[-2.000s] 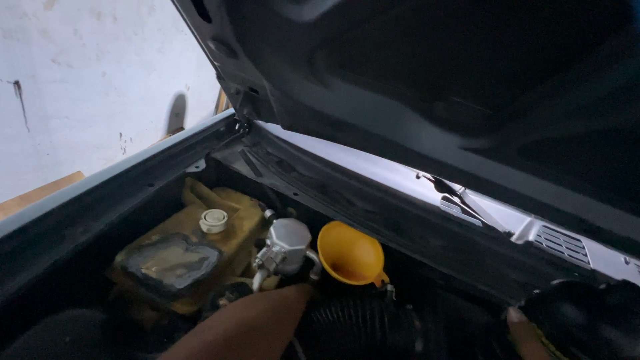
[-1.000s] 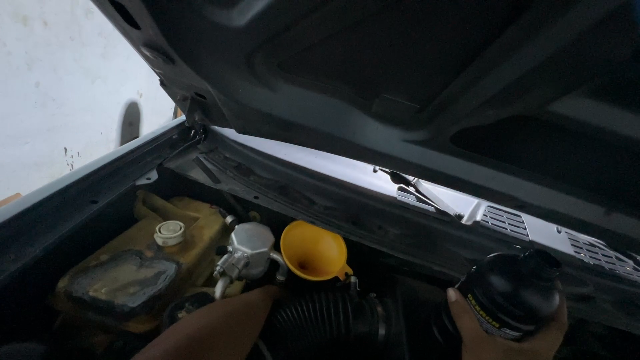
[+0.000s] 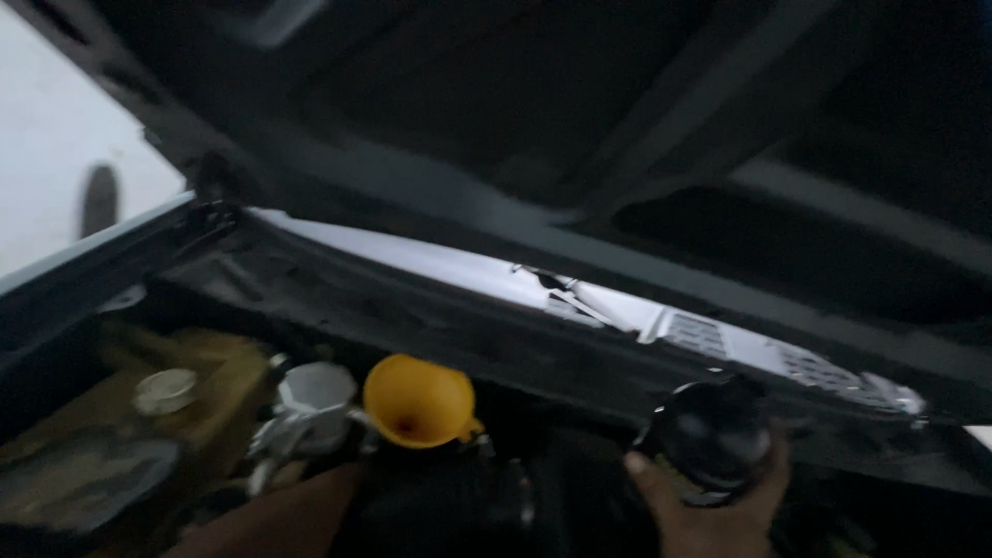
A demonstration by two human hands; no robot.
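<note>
My right hand (image 3: 717, 511) grips a black bottle (image 3: 709, 438) at the lower right, its thumb and fingers around the sides. A yellow funnel (image 3: 422, 399) stands in the engine bay near the middle, with its wide mouth facing up. My left forearm (image 3: 271, 515) reaches in from the bottom, below a silver metal part (image 3: 314, 399); the left hand itself is lost in the dark. What that hand touches cannot be seen. The view is blurred.
A yellowed plastic reservoir (image 3: 225, 387) with a whitish cap (image 3: 165, 390) lies at the left. The raised hood (image 3: 496, 116) hangs low overhead. Behind the bay run the dark firewall edge (image 3: 465, 333) and a light cowl with vent grilles (image 3: 694, 333). A pale wall is at far left.
Two seconds ago only a bit of my right hand showed at the lower right edge; now the hand and the black bottle are plainly in view. The funnel stays beside the silver part.
</note>
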